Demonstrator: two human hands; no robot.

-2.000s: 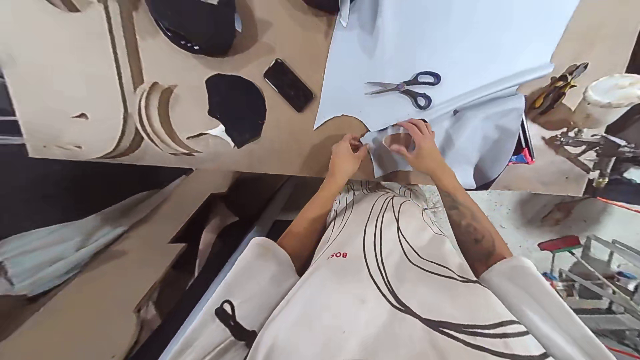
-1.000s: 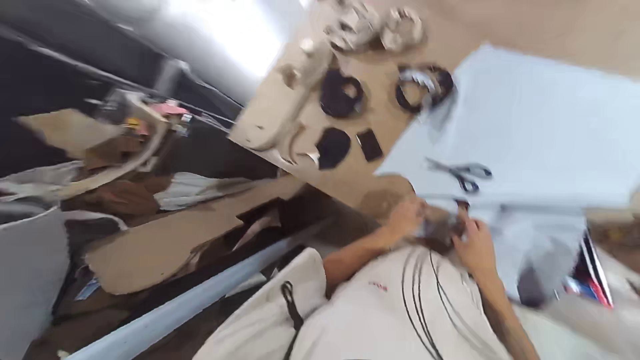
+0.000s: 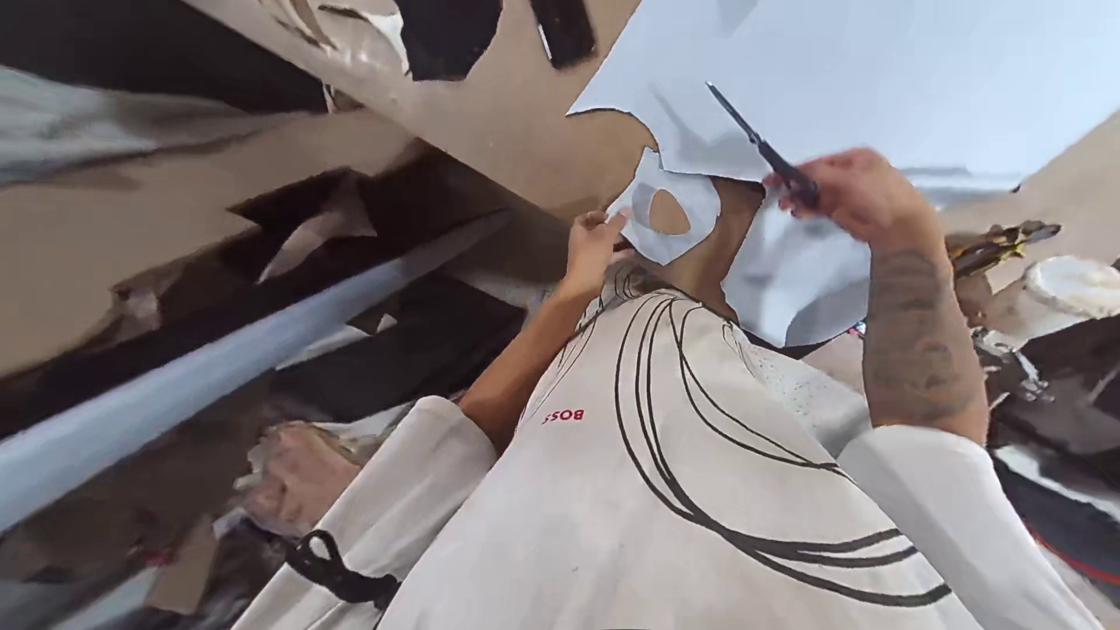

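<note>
My left hand (image 3: 597,249) pinches the edge of a light grey cut piece (image 3: 697,206) of sheet material with an oval hole in it, near the table's front edge. In my right hand (image 3: 866,194) is a pair of dark-handled scissors (image 3: 772,157), held by the handles, its blades pointing up and left above the large light grey sheet (image 3: 875,79). Whether the blades are fully together cannot be told. Another part of the grey material (image 3: 796,262) hangs at the front edge, below my right hand.
A dark phone (image 3: 563,31) and a black cut piece (image 3: 448,35) lie on the brown tabletop (image 3: 525,131). Yellow-handled pliers (image 3: 1002,247) and a white-topped container (image 3: 1072,284) are at the right. A long pale roll (image 3: 219,376) and scraps lie below, at the left.
The scissors, lying on the grey sheet in the earlier frames, are now in my right hand. My left hand now holds the piece with the hole out to the left. The view has turned.
</note>
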